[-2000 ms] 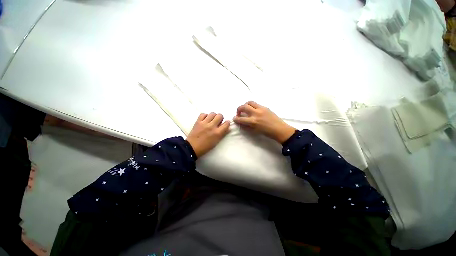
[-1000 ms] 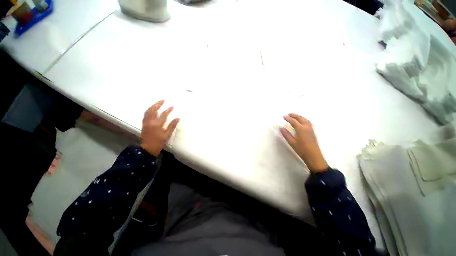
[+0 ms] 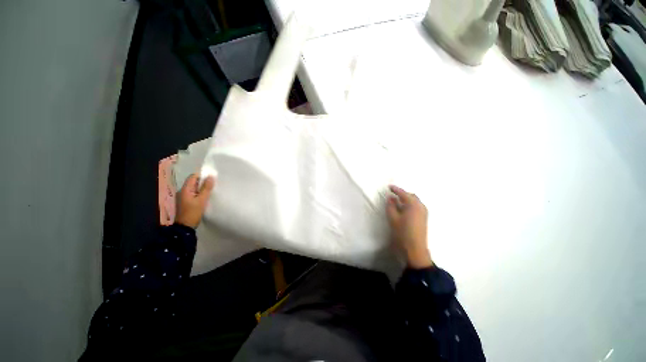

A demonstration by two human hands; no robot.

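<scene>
A white garment panel (image 3: 283, 177) with a curved cut-out and strap-like upper parts is held up over the table's left edge, above a pale stack. My left hand (image 3: 193, 201) grips its left edge, thumb on top. My right hand (image 3: 409, 220), slightly blurred, is at its right edge with fingers curled on the cloth. The panel's lower edge hangs between my hands. The right strap is faint against the white table.
The white table (image 3: 538, 212) extends to the right. A squat whitish spouted container (image 3: 464, 32) stands at the rear, beside folded grey-beige bundles (image 3: 533, 32). A pale stack with a pink edge (image 3: 168, 191) lies below the table's left side. A grey surface (image 3: 57, 155) is far left.
The view has swung left. The panel, earlier flat on the table, is now lifted at the left table edge. My hands, open above the cloth a second ago, now hold it.
</scene>
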